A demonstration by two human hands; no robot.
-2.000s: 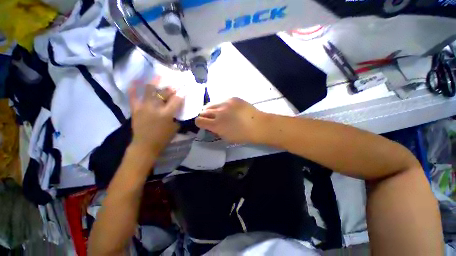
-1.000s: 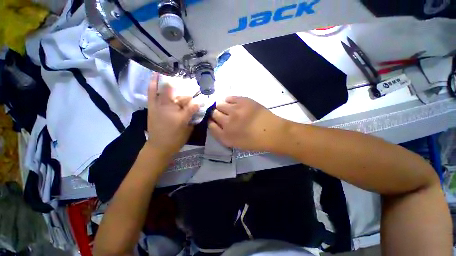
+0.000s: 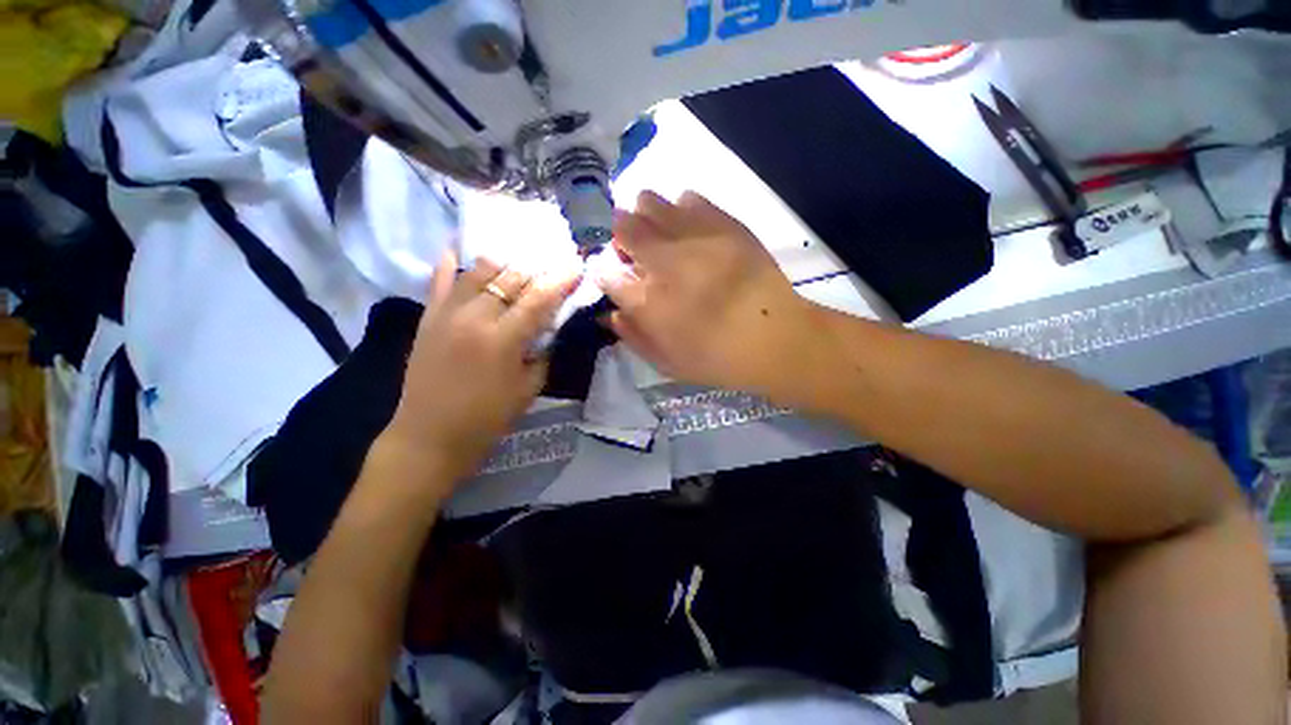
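A small white piece [image 3: 555, 315] and a black fabric piece [image 3: 572, 360] lie under my fingers just in front of the needle area. My left hand [image 3: 474, 340], with a ring, presses on the white piece from the left. My right hand [image 3: 694, 290] pinches the fabric edge beside the grey-blue cylinder [image 3: 583, 198]. The fingertips are close together and the glare hides the needle and exact grip. The white garment panel [image 3: 213, 333] with narrow black stripes spreads to the left. A pale grey flap [image 3: 619, 401] hangs over the table's front edge.
The sewing machine head [image 3: 736, 36] spans the top. A black cut panel [image 3: 878, 198] lies right of the needle. Dark snips [image 3: 1031, 153], a red-handled tool [image 3: 1140, 166] and pale scraps are farther right. The ruled table edge [image 3: 991, 351] runs in front. A red basket [image 3: 224, 637] stands below left.
My right hand has moved up and closer to the grey-blue cylinder. My left hand stays on the white piece, its fingers now lower and more together. The grey flap has shifted and folded.
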